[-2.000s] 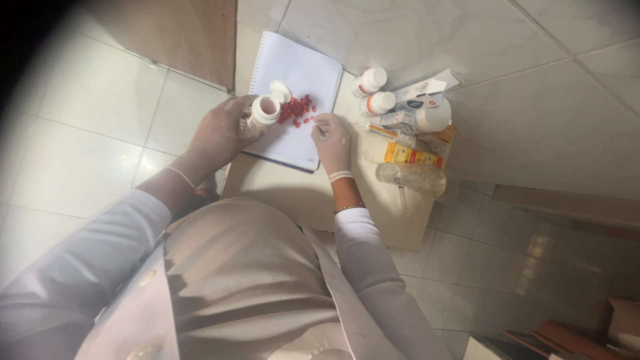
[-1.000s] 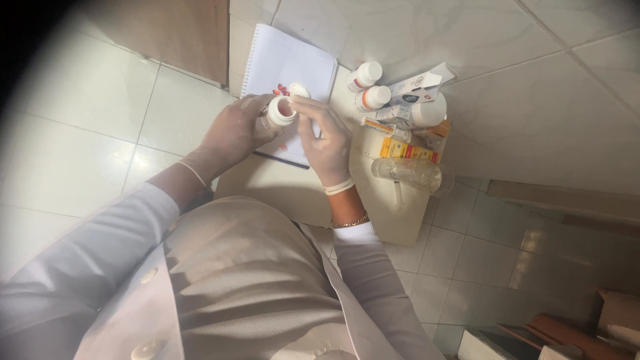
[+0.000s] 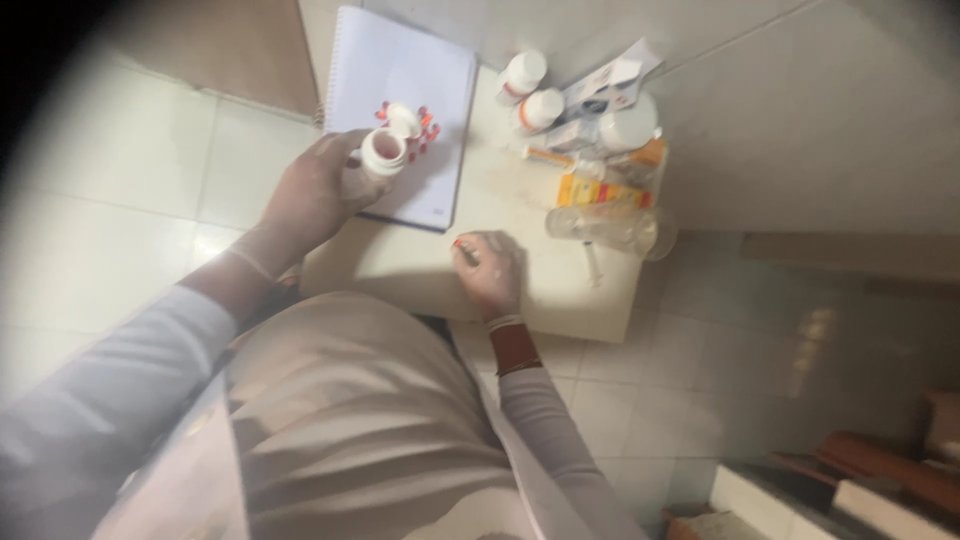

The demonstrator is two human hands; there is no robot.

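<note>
My left hand (image 3: 319,184), in a thin translucent glove, grips an open white plastic pill bottle (image 3: 384,154) above the lower left of a spiral notebook (image 3: 405,60). The bottle's flip lid (image 3: 404,120) hangs open, and its mouth shows a reddish inside. Several red capsules (image 3: 425,120) lie on the page around the lid, partly hidden by it. My right hand (image 3: 491,274), gloved too, rests near the front of the white tabletop (image 3: 397,262) with its fingers curled around a small red capsule (image 3: 457,243) that shows at the fingertips.
Two white bottles (image 3: 523,71) (image 3: 540,110), opened cartons (image 3: 611,82), a larger white container (image 3: 628,124), a yellow box (image 3: 596,192) and a clear plastic bottle (image 3: 607,229) crowd the table's right side. A small syringe-like item (image 3: 592,264) lies nearby. A wall borders the back.
My right hand has moved from the bottle's mouth down to the table's front area. My left hand still holds the bottle. Fewer capsules show on the notebook than two seconds ago.
</note>
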